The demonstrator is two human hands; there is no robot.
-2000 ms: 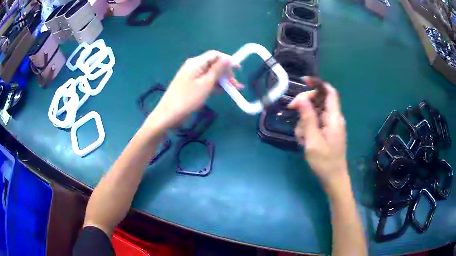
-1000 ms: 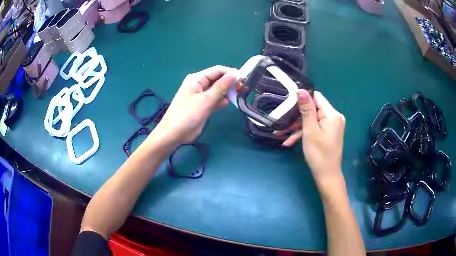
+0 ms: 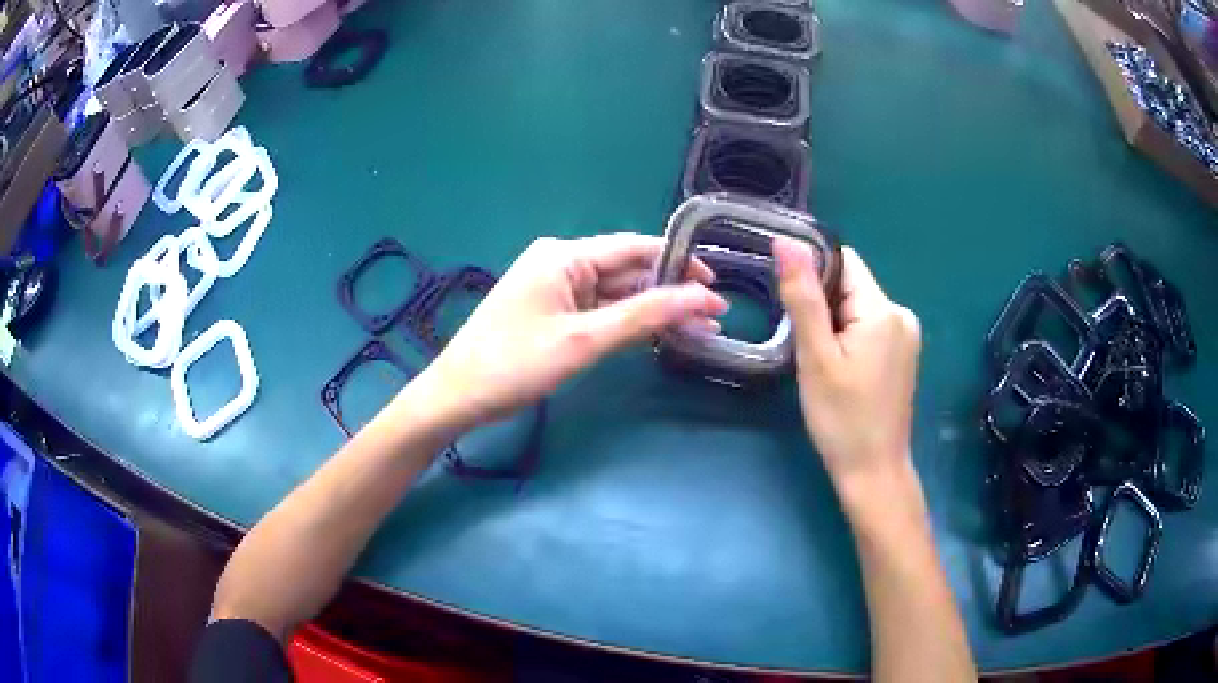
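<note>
A black outer frame [image 3: 732, 358] with a pale inner edge is held tilted near the centre, above a stack of assemblies. My left hand [image 3: 561, 320] grips its left side, with the thumb over the rim. My right hand [image 3: 855, 354] grips its right side, with the thumb on the inner rim. The stack under the frame is partly hidden by it and shows through its opening. More assembled frames [image 3: 755, 88] stand in a row behind it. Thin black inner plates [image 3: 383, 284] lie left of centre, partly hidden by my left forearm.
White frames [image 3: 214, 379] lie at the left. A tangled pile of black frames [image 3: 1129, 540] lies at the right. Pinkish-grey housings [image 3: 200, 87] stand at the far left, with a dark ring [image 3: 345, 59] beside them. A box of small parts [image 3: 1159, 134] is at the far right. A blue bin [image 3: 80, 560] is lower left.
The white frame and black frame, apart and then crossing earlier, are now one aligned piece between both hands. My left hand has moved right, over its rim.
</note>
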